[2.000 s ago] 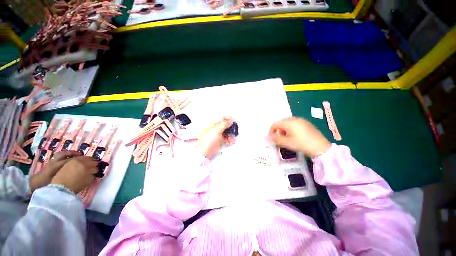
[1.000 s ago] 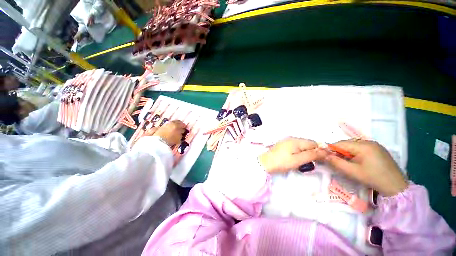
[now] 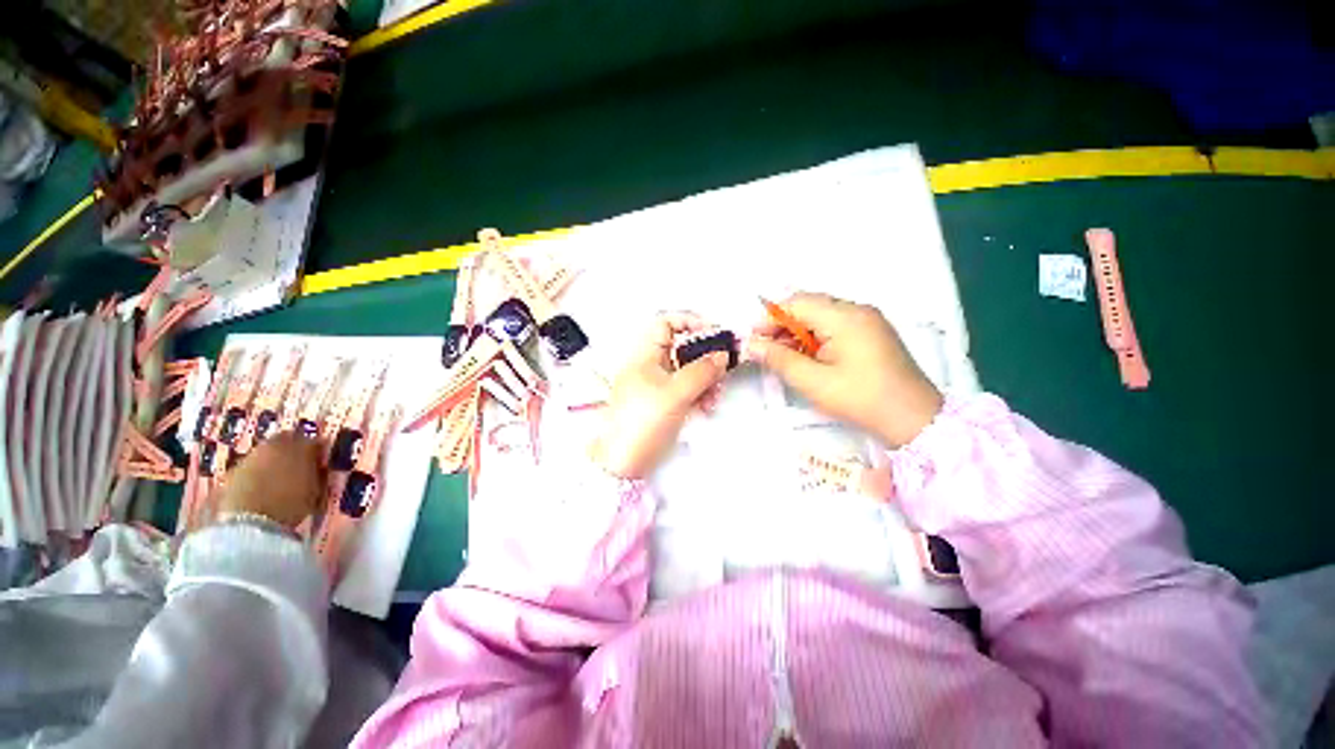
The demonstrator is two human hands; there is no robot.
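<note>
My left hand (image 3: 659, 384) holds a black watch case (image 3: 706, 348) in its fingertips above the white foam tray (image 3: 864, 220). My right hand (image 3: 852, 366) grips a thin orange stick-like tool (image 3: 792, 328) close to the right side of the case; the tool's tip is too small to make out. A pink strap piece with holes (image 3: 832, 471) lies on the tray below my right hand. Another watch case (image 3: 940, 555) sits at the tray's lower right, partly covered by my sleeve. Strapped watches (image 3: 508, 325) lie heaped on the tray's left side.
A neighbour's hand (image 3: 275, 476) is over a white board (image 3: 384, 549) with strapped watches in rows at left. Stacked foam trays (image 3: 66, 424) stand far left. A pink strap (image 3: 1117, 310) and a small white slip (image 3: 1061, 277) lie right on the green bench. Blue cloth (image 3: 1193, 59) is at upper right.
The camera view has swung back to the right since one second ago. Two seconds ago my right hand was apart from the left, near the cases; now both hands are together at the held case.
</note>
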